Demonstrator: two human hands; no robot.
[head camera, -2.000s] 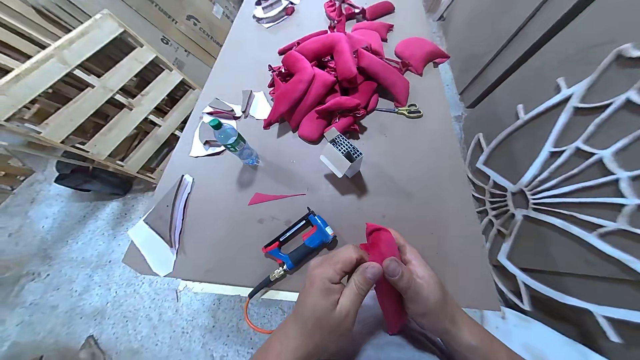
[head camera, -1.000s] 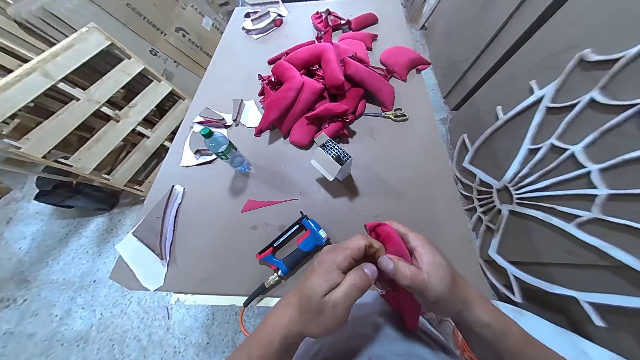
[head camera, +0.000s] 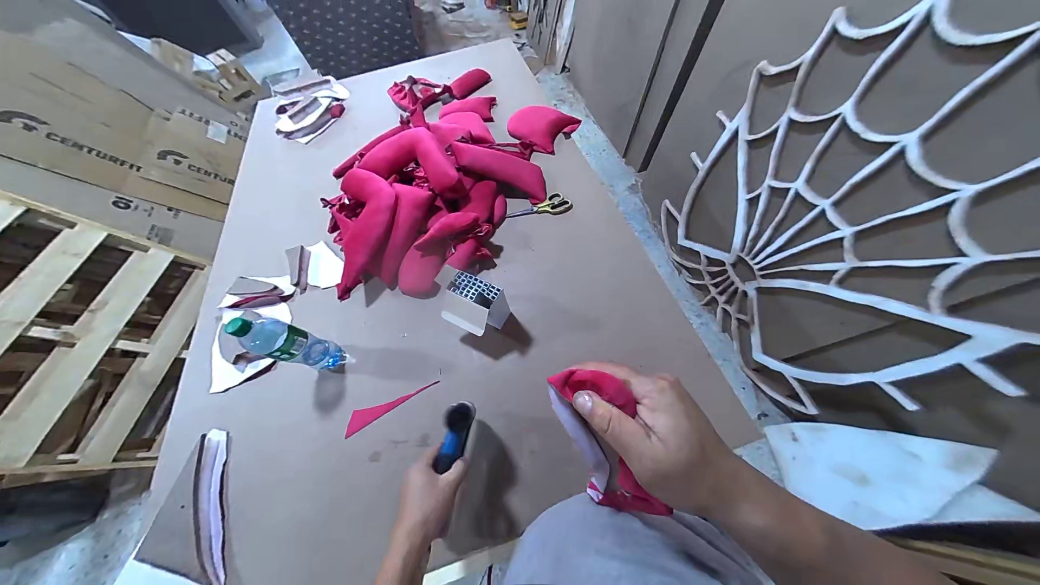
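Observation:
My left hand (head camera: 431, 491) grips the blue and black pneumatic staple gun (head camera: 455, 439), which is raised over the table and partly blurred. In my right hand (head camera: 674, 439) is a red fabric-covered piece (head camera: 597, 390) with a pale underside, the thumb pressing on its top edge. A thin red fabric scrap (head camera: 386, 410) lies just beyond the staple gun. Farther off, an opened small box (head camera: 479, 305) with a grid of dark marks stands near a heap of red padded pieces (head camera: 414, 203).
Yellow-handled scissors (head camera: 548, 205) lie beside the heap. A plastic water bottle (head camera: 284, 341) and foam and board scraps (head camera: 207, 504) are along the left of the table (head camera: 601, 301). A white web-shaped frame (head camera: 877, 296) stands at right, a wooden pallet (head camera: 73, 325) at left.
My left hand has let go of the red piece and taken hold of the staple gun, which lay on the table before. The right hand still holds the red piece, now with its pale underside showing.

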